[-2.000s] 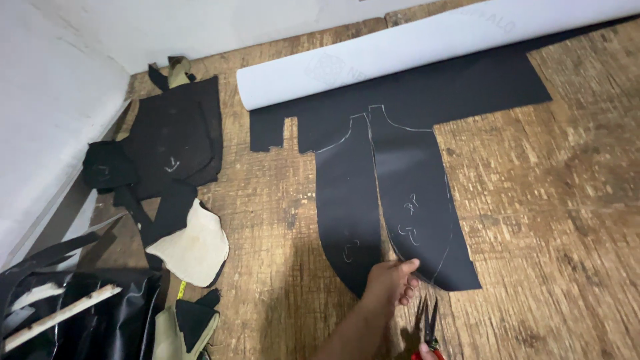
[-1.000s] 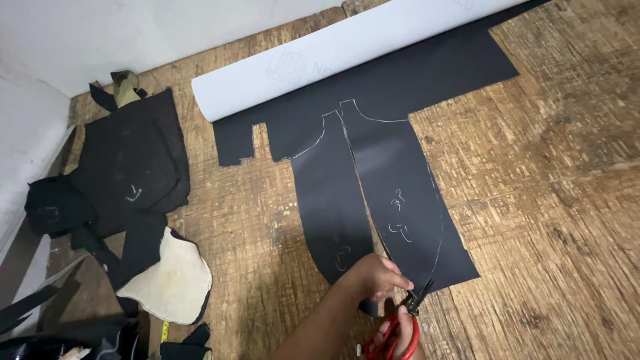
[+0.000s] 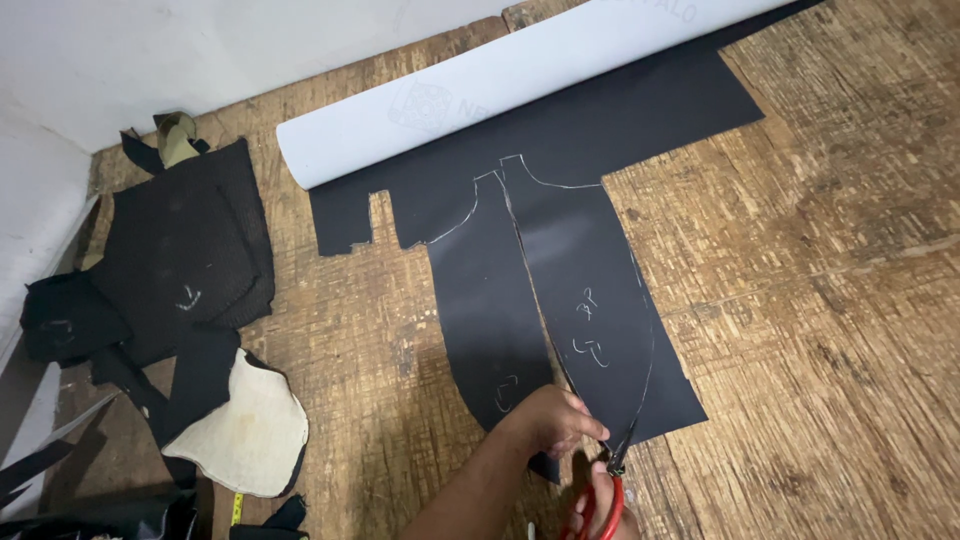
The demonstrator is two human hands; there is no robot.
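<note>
A black sheet of material with chalk outlines and marks lies on the wooden surface, slit between two long curved panels. My left hand pinches the lower edge of the right panel, its fingertips just left of the blades. In my right hand, at the bottom edge of the view, are red-handled scissors. Their blades are parted at the panel's lower tip, near the chalk line. The left panel lies partly beneath my left wrist.
A white-backed roll lies across the top of the black sheet. Dark fabric pieces are heaped at left, with a cream piece and a bit of yellow measuring tape below. A white wall rises behind.
My right hand has come up with the scissors, which have moved from beside the panel's tip onto its lower edge. My left hand still holds that edge. The view has shifted.
</note>
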